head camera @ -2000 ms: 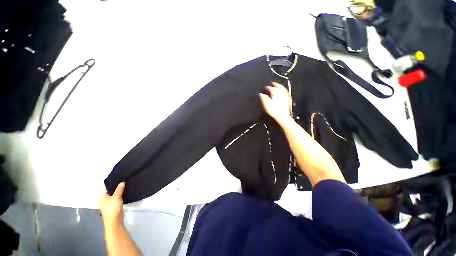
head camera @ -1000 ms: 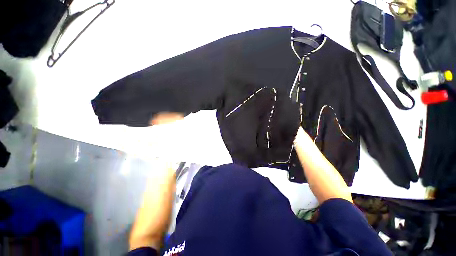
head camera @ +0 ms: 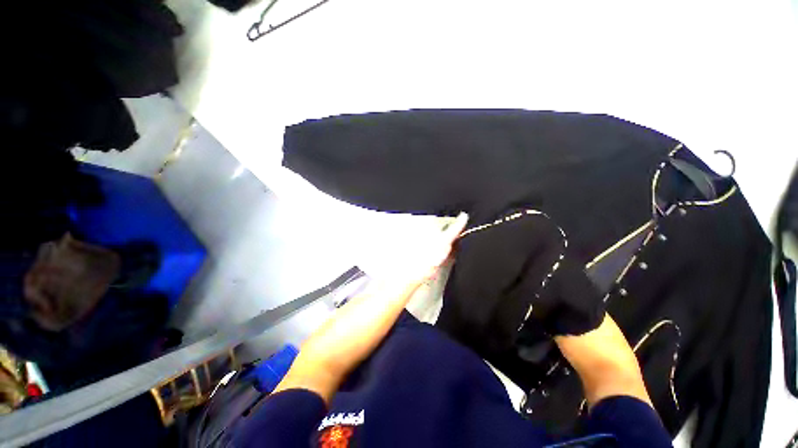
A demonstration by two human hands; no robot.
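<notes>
The black jacket (head camera: 490,157) with pale broken trim lies on the white table, one sleeve stretched to the left. Its front opening is partly lifted and spread, and small pale buttons run down its edge. My left hand (head camera: 437,249) is at the jacket's side edge below the sleeve; it is pale and washed out, so its grip is unclear. My right forearm (head camera: 599,354) reaches under the raised front panel. My right hand itself is hidden by the black cloth.
The white table (head camera: 394,61) bears an empty black hanger (head camera: 289,19) at the top edge. Dark garments (head camera: 87,52) are heaped at upper left. A blue container (head camera: 144,223) stands at left. A grey bar (head camera: 175,372) runs across the lower left. A dark strap (head camera: 787,297) is at the right edge.
The view has shifted and turned, so the jacket lies further right. My left hand has moved from below the sleeve to the jacket's side. My right hand has gone under the front panel, which is now lifted.
</notes>
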